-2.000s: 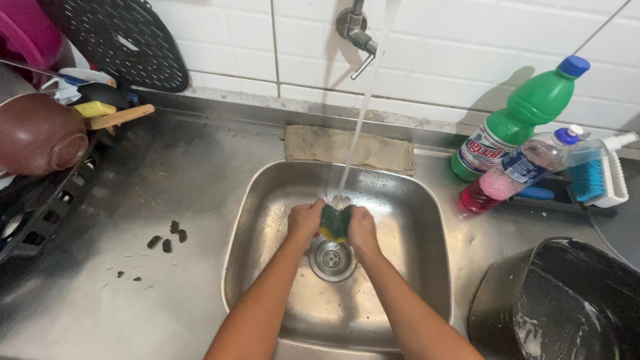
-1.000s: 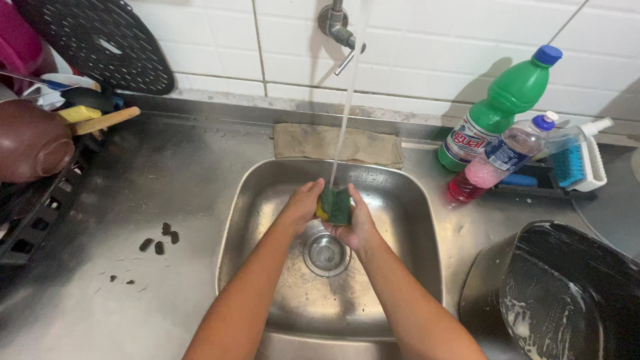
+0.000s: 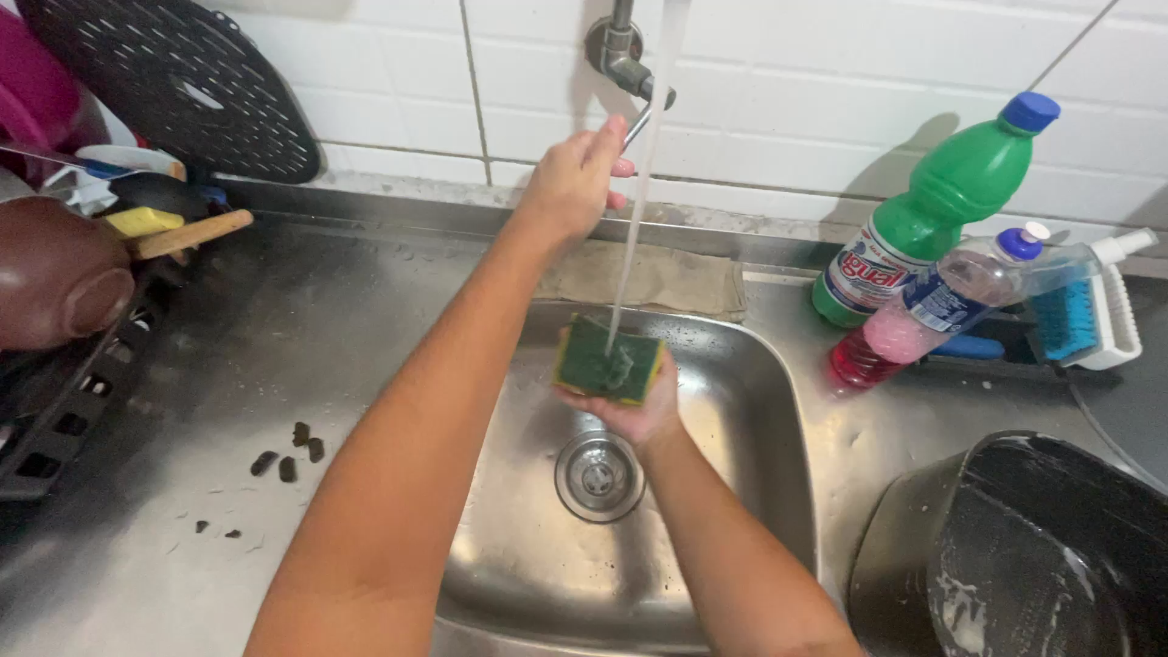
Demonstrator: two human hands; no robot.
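Observation:
My right hand holds a green and yellow scouring sponge over the stainless steel sink basin, above and just behind the drain. A stream of water falls onto the sponge's green face. My left hand is raised toward the wall, at the lower end of the metal tap lever; its fingers are partly curled, and whether they grip the lever is not clear. Behind the basin lies a folded beige cloth.
On the left are a black dish rack, a brown bowl and a black perforated plate. Dark scraps lie on the counter. At right stand a green bottle, a bottle of pink liquid, a brush and a black container.
My left hand has let go of the sponge and moved up to the tap lever. The sponge, held by both hands before, is now in my right hand alone.

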